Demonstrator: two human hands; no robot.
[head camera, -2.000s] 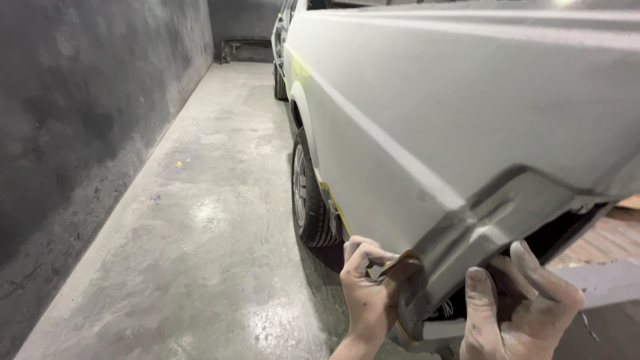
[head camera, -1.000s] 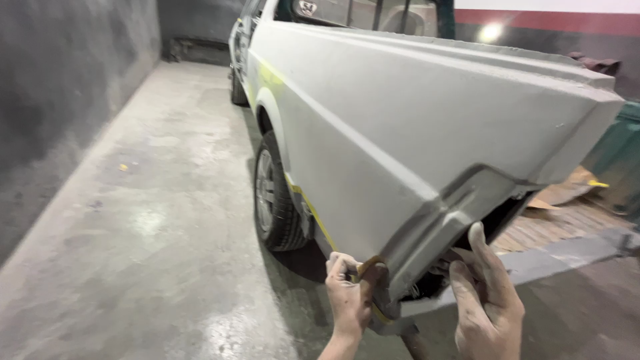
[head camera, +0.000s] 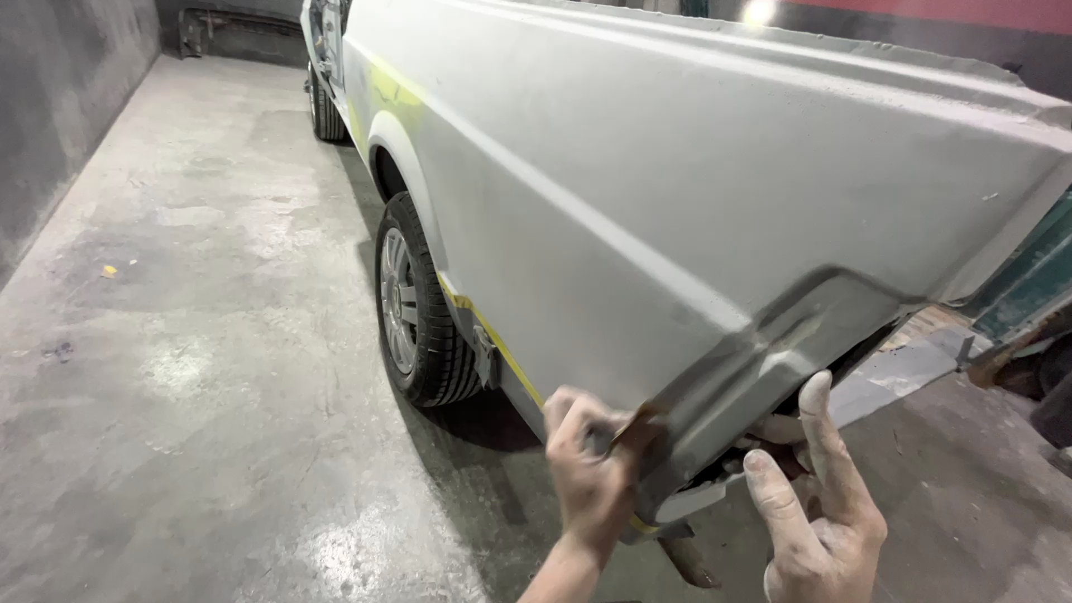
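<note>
The grey-primed rear side panel of a car body (head camera: 653, 201) runs from the wheel arch to the rear corner. At its lower corner my left hand (head camera: 590, 461) pinches a thin brown sheet, seemingly sandpaper (head camera: 641, 427), against the recessed grey edge. My right hand (head camera: 816, 494), dusty and pale, is beside the dark lamp opening; its thumb and index finger point up, apart, while the other fingers reach toward the opening's edge and are partly hidden. Whether they grip anything is unclear. Yellow masking tape (head camera: 507, 352) follows the panel's lower edge.
The rear wheel (head camera: 419, 310) stands left of the panel, with a front wheel (head camera: 325, 105) farther off. A dark wall (head camera: 59, 100) borders the concrete floor (head camera: 209, 377). A pipe end (head camera: 687, 561) shows under the rear corner. A bumper-like part (head camera: 243, 33) lies at the far wall.
The view has shifted about the car. Both hands stay at the panel's rear lower corner, the left with the brown sheet in its fingers throughout.
</note>
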